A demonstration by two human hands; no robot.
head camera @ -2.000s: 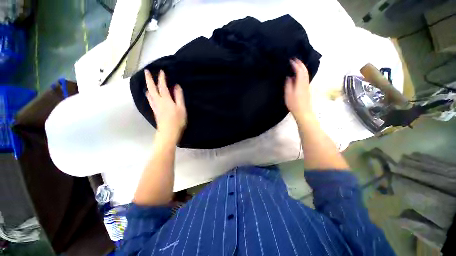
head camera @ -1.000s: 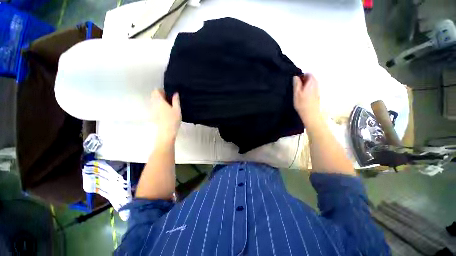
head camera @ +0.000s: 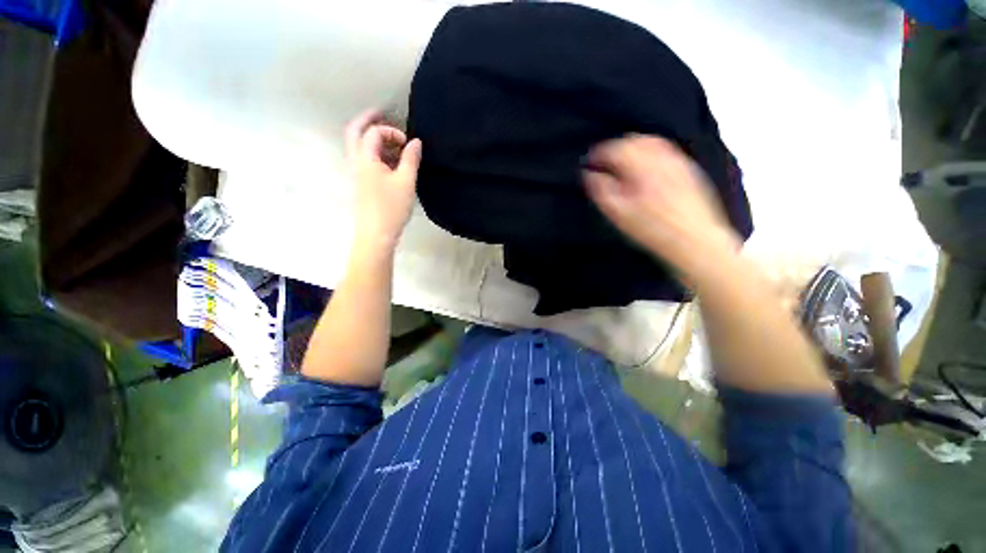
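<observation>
The black garment piece (head camera: 551, 119) lies spread on the white-covered pressing table (head camera: 833, 140), its rounded left side over the base of the padded white board (head camera: 260, 76). Its lower edge hangs unevenly toward the table's front edge. My left hand (head camera: 386, 173) is at the garment's left edge, fingers curled; whether it pinches the cloth cannot be told. My right hand (head camera: 649, 189) is blurred, above the right middle of the garment, fingers bent; its hold cannot be told. The steam iron (head camera: 841, 324) with its tan handle (head camera: 880, 324) stands at the table's right end.
A brown cloth-lined bin (head camera: 103, 173) is at left. White cloth with coloured marks (head camera: 232, 319) hangs below the table's left front edge. A round black object (head camera: 38, 421) is at the lower left. A dark hose (head camera: 919, 414) runs right from the iron.
The garment has been turned and smoothed from its bunched shape. My right hand has moved from the garment's right edge inward over it. My left hand stays by the left edge. The view has shifted.
</observation>
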